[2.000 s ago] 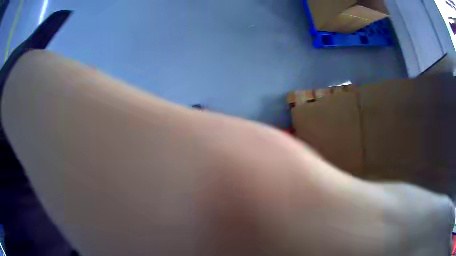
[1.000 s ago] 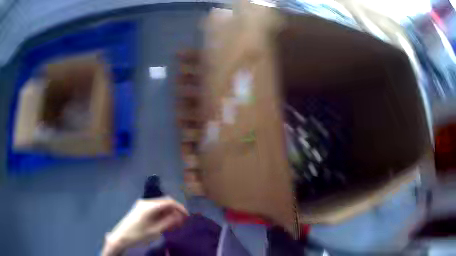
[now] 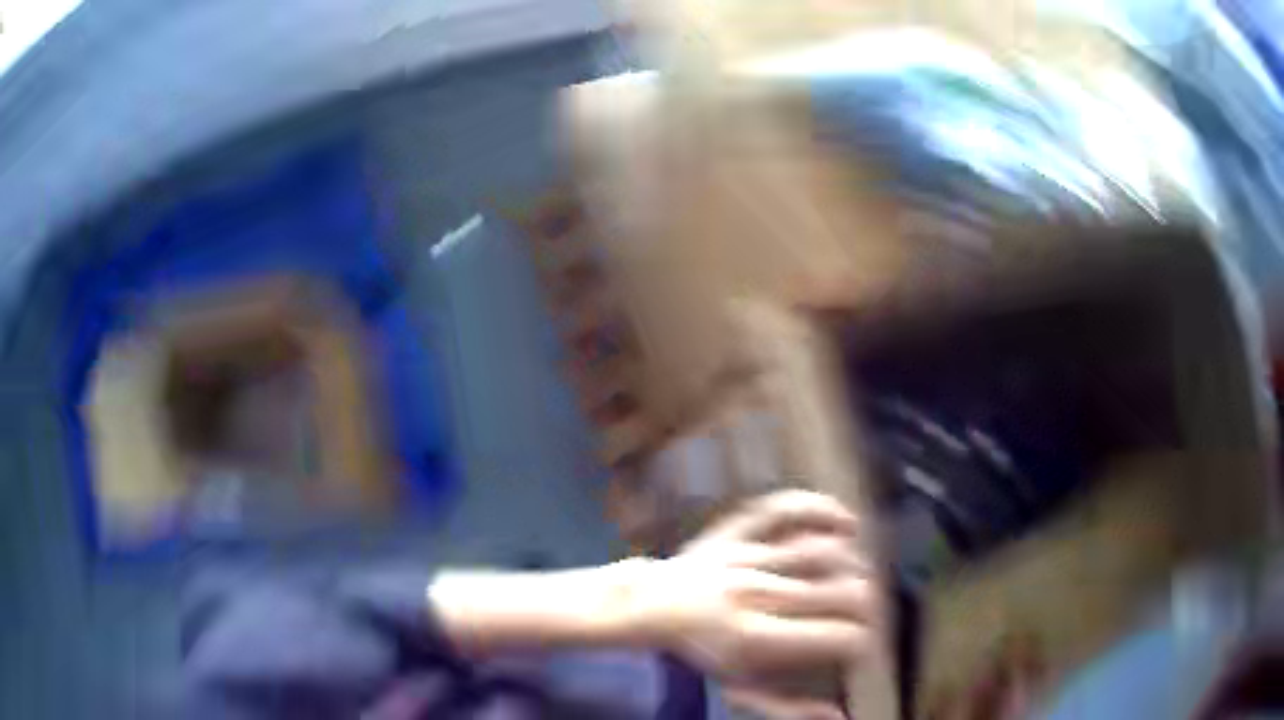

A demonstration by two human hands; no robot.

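Note:
The view is strongly blurred. A large open brown carton (image 3: 831,380) stands on the right, with a dark interior holding dark and shiny contents too blurred to name. My left hand (image 3: 782,605), bare below a dark sleeve, reaches from the lower left. Its fingers are curled over the near edge of the carton's side. A raised tan flap shows blurred at the top of the carton. I cannot make out my right hand; a reddish blur low at the right is too unclear to name.
At the left, a smaller open brown carton (image 3: 345,408) with pale crumpled contents stands on a blue plastic pallet (image 3: 423,436). Grey floor (image 3: 493,380) runs between it and the large carton. A pale, blurred band curves along the top.
My left hand has moved right, from beside the carton onto its edge. The cartons and pallet sit lower and more tilted in the picture. The forearm that filled the earliest view no longer does.

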